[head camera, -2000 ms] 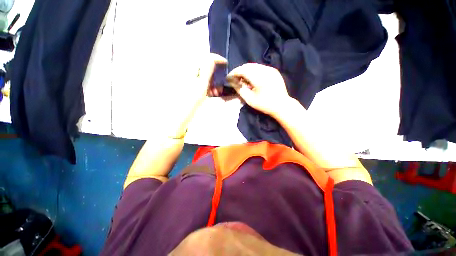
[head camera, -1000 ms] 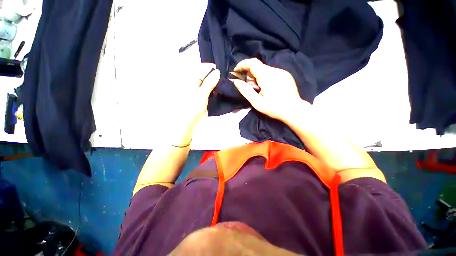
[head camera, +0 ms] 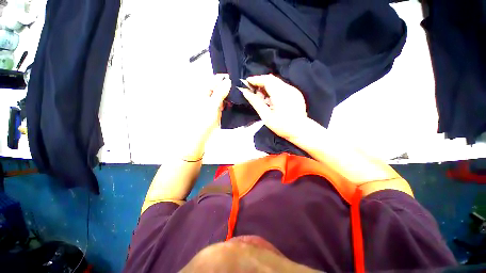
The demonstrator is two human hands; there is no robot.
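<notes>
A dark navy garment (head camera: pixel 298 37) lies spread and bunched on the white-topped table, its lower part between my hands and near the table's front edge. My left hand (head camera: pixel 219 90) pinches the garment's left edge. My right hand (head camera: pixel 274 101) holds a small metallic pointed tool (head camera: pixel 246 86), perhaps thread snips. Two light tips point left toward the cloth by my left fingers. The rest of the tool is hidden in my right fingers.
A long navy garment (head camera: pixel 66 90) hangs over the table's front edge at left. Another navy garment (head camera: pixel 463 69) lies at right. A thin dark stick (head camera: pixel 199 55) lies on the table (head camera: pixel 165 26). Bottles (head camera: pixel 7 41) and a black and blue item (head camera: pixel 14 128) are at far left.
Since the earliest frame, the left garment and table clutter sit further right in view. The tool tips have come out of my right fingers and show apart. My left hand still pinches the cloth.
</notes>
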